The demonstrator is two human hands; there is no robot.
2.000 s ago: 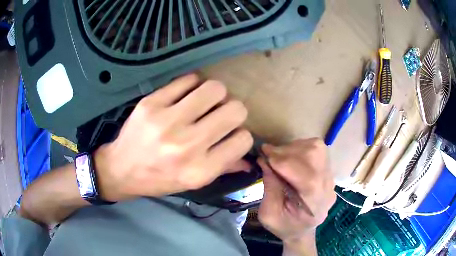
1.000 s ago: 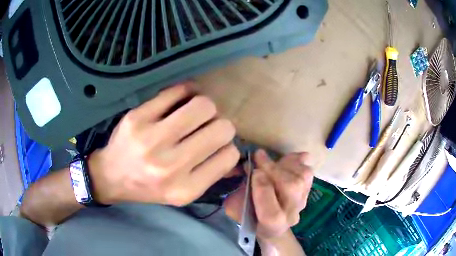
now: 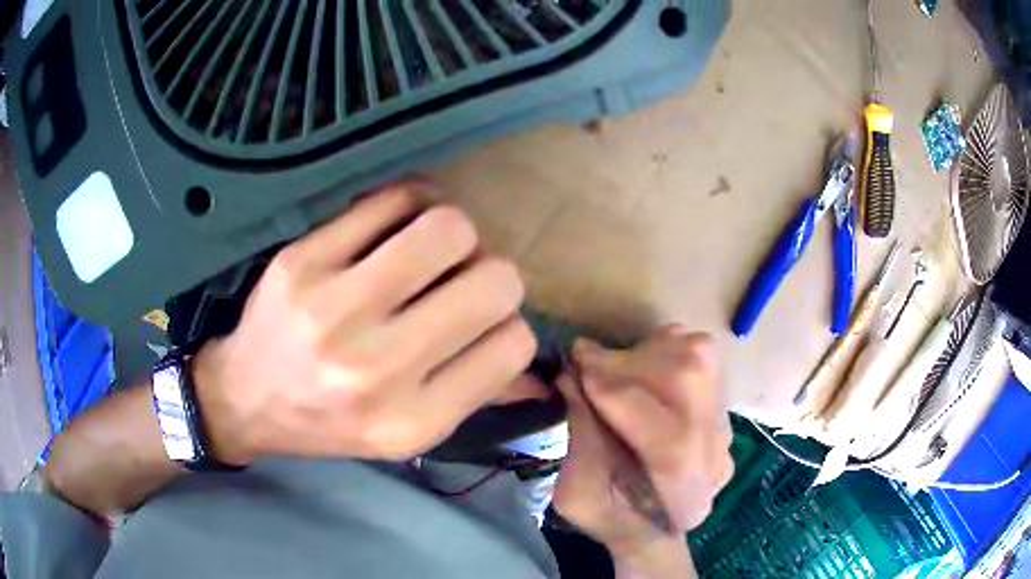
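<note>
A grey-green fan housing [image 3: 452,124] with radial slats lies at the upper left, tilted, its two pale squares at its left side. My left hand [image 3: 384,328] lies over its near edge, fingers curled around a dark part [image 3: 497,425] that is mostly hidden under the hand. My right hand [image 3: 644,430] is at the right end of that part, fingertips pinching a slim metal tool [image 3: 639,486], perhaps tweezers, which runs back across the palm. The tool's tip and what it touches are hidden. Thin dark and red wires show below the part.
On the brown cardboard bench lie blue-handled side cutters [image 3: 797,255], a yellow-black screwdriver [image 3: 878,170], a small circuit board [image 3: 941,136], a tan round grille [image 3: 988,187] and several slim pale tools [image 3: 854,328]. A green mesh crate [image 3: 814,520] stands below right, with a blue bin [image 3: 989,435] beside it.
The fan housing and my left hand have shifted left since two seconds ago. The slim tool swung upright, flat side showing, one second ago and now slants across my right palm again.
</note>
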